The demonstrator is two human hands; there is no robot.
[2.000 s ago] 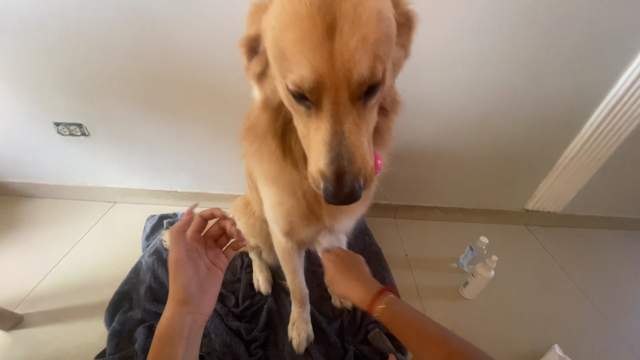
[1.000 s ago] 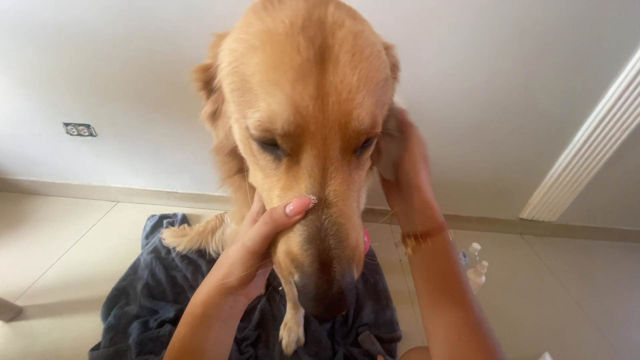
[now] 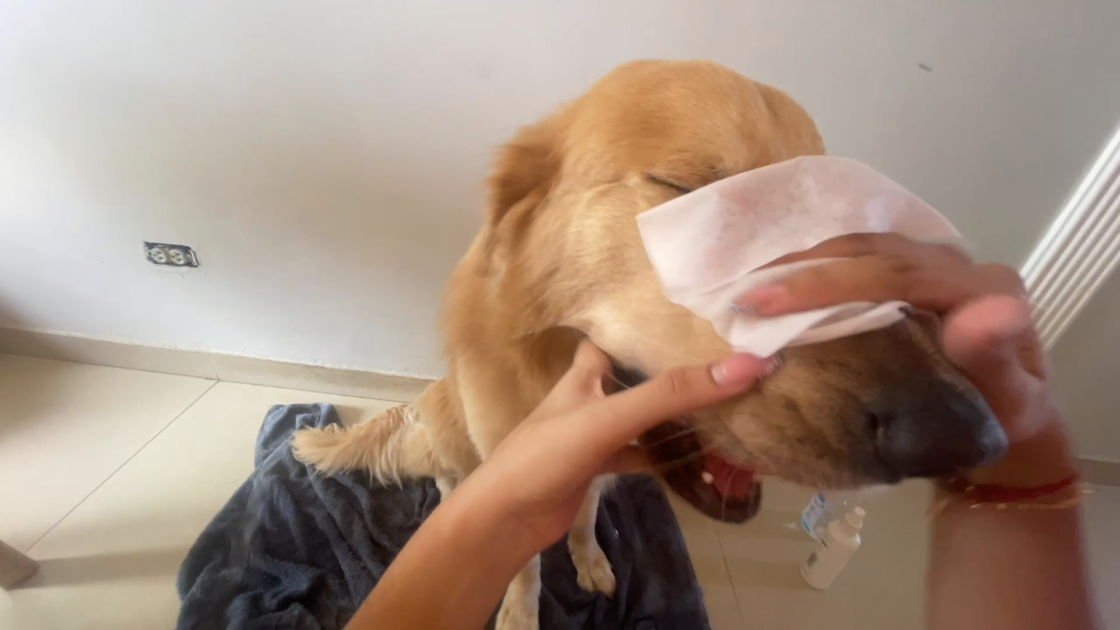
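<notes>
A golden-coated dog (image 3: 560, 254) sits on a dark blue towel (image 3: 289, 542), its head turned toward the right, its visible eye closed and its mouth partly open. My left hand (image 3: 604, 429) grips the dog's muzzle and lower jaw from the left, thumb along the top of the snout. A thin white wipe (image 3: 787, 210) lies over the dog's face between eye and nose. My right hand (image 3: 945, 306), blurred, holds this wipe against the far side of the muzzle; a red and gold bracelet circles that wrist.
Two plastic bottles, a white one (image 3: 831, 549) and a clear one (image 3: 815, 514), stand on the tiled floor at the lower right. Behind the dog is a white wall (image 3: 350, 131) with a power outlet (image 3: 171, 255). Ribbed white trim (image 3: 1081, 245) runs along the right.
Both hands have moved up from beside the dog's front legs to its head. The dog's head has turned to the right. The white wipe now shows in my right hand, spread over the face.
</notes>
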